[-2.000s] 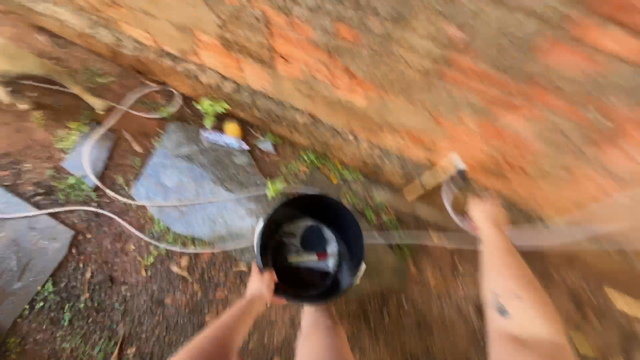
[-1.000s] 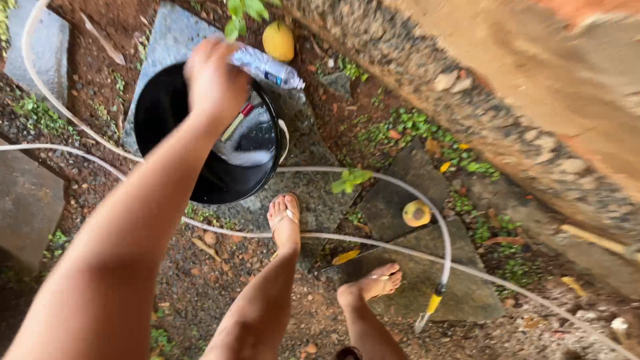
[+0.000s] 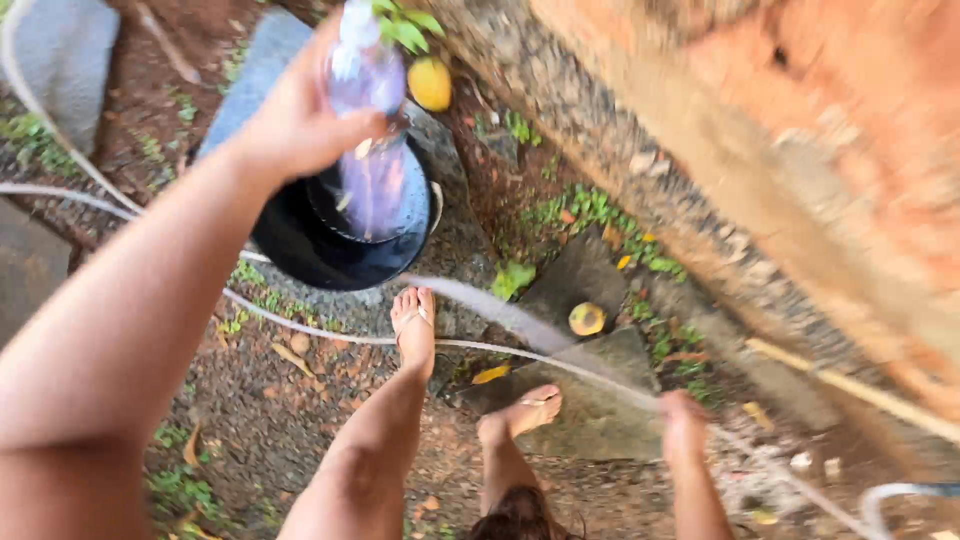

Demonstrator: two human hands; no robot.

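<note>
My left hand (image 3: pixel 315 112) grips a clear plastic bottle (image 3: pixel 367 82), tilted over a black bucket (image 3: pixel 337 262) on a grey stone slab (image 3: pixel 457 225). A blurred purplish shape, perhaps the bottle's lower part or liquid, shows against the bucket's inside. At the lower right, my right hand (image 3: pixel 682 424) is blurred and closed at a pale hose; a whitish blurred streak of hose runs from there toward the bucket. The exact grip is hard to make out.
Another stretch of pale hose (image 3: pixel 322 330) crosses the ground past my sandalled feet. A yellow fruit (image 3: pixel 430 84) lies beside the slab, and another fruit (image 3: pixel 586 319) lies on stone. A rough wall (image 3: pixel 847 172) borders the right, with a thin stick (image 3: pixel 847 386) along its base.
My left hand has moved from over the bucket to the bottle, which lay beside the bucket, and has lifted it. My right hand has come into view at the lower right.
</note>
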